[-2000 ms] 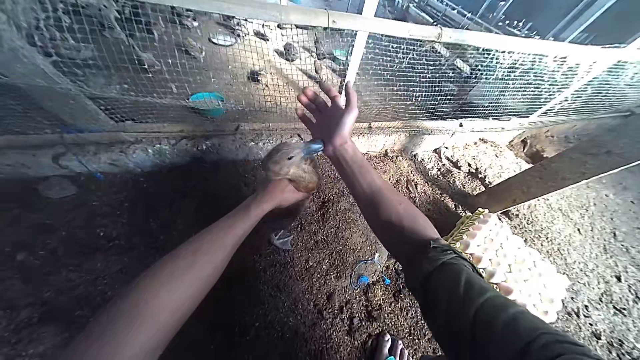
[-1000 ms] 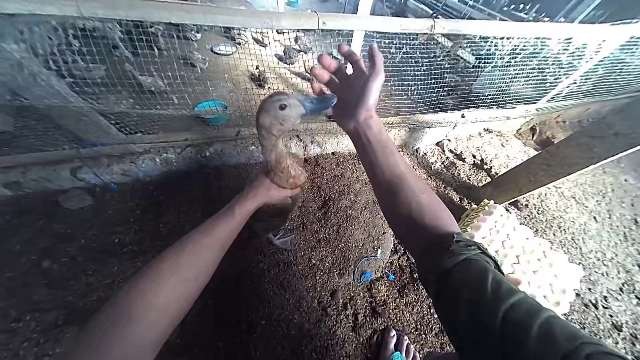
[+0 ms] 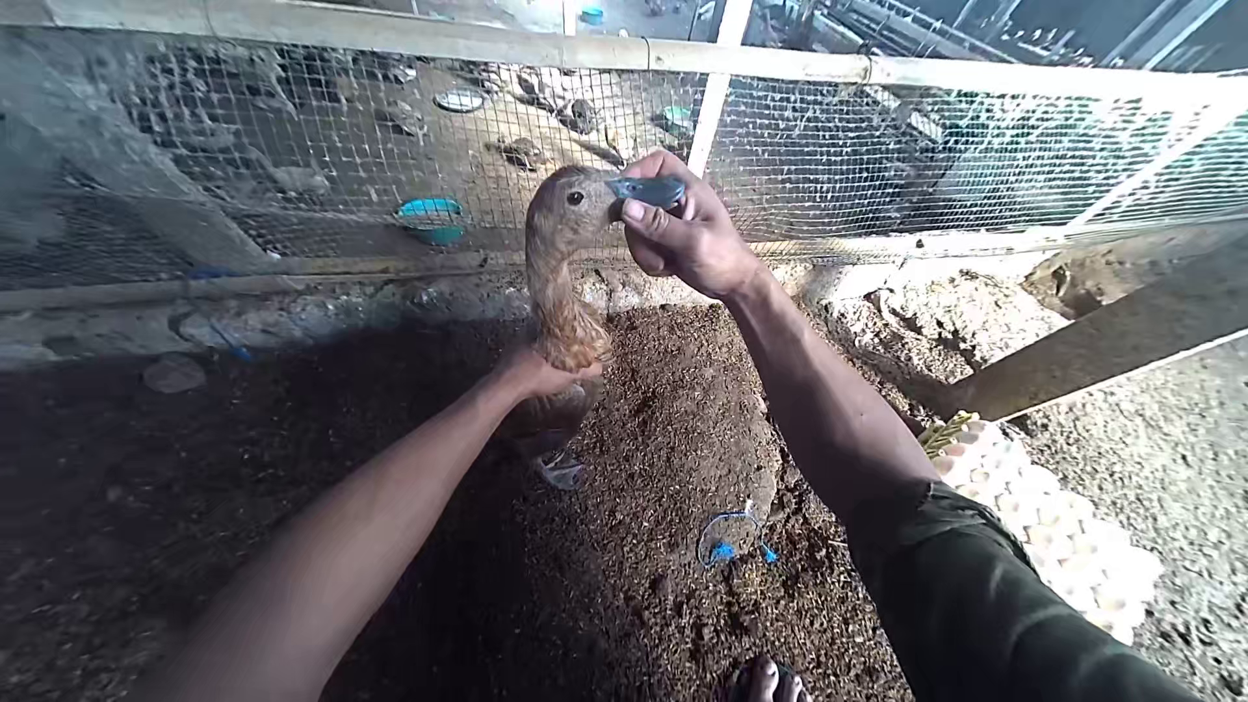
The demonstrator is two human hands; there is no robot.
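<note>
A brown duck (image 3: 554, 278) is held up in front of me, its neck upright and its head turned to the right. My left hand (image 3: 546, 375) grips it at the base of the neck; the fingers are partly hidden by feathers. The duck's grey-blue bill (image 3: 655, 191) is between the thumb and fingers of my right hand (image 3: 687, 224). One webbed foot (image 3: 562, 470) hangs below the body, which lies mostly in shadow.
A wire mesh fence (image 3: 829, 156) on a low concrete base crosses the view, with ducks and a teal basin (image 3: 431, 222) behind it. Eggs (image 3: 1053, 526) lie stacked at the right, near a slanting wooden post (image 3: 1102, 361). Blue string (image 3: 721, 552) lies on the littered ground.
My right hand, earlier raised with spread fingers beside the bill, has closed on the bill. The duck's head and neck have risen since the first frame. My left hand has kept its hold.
</note>
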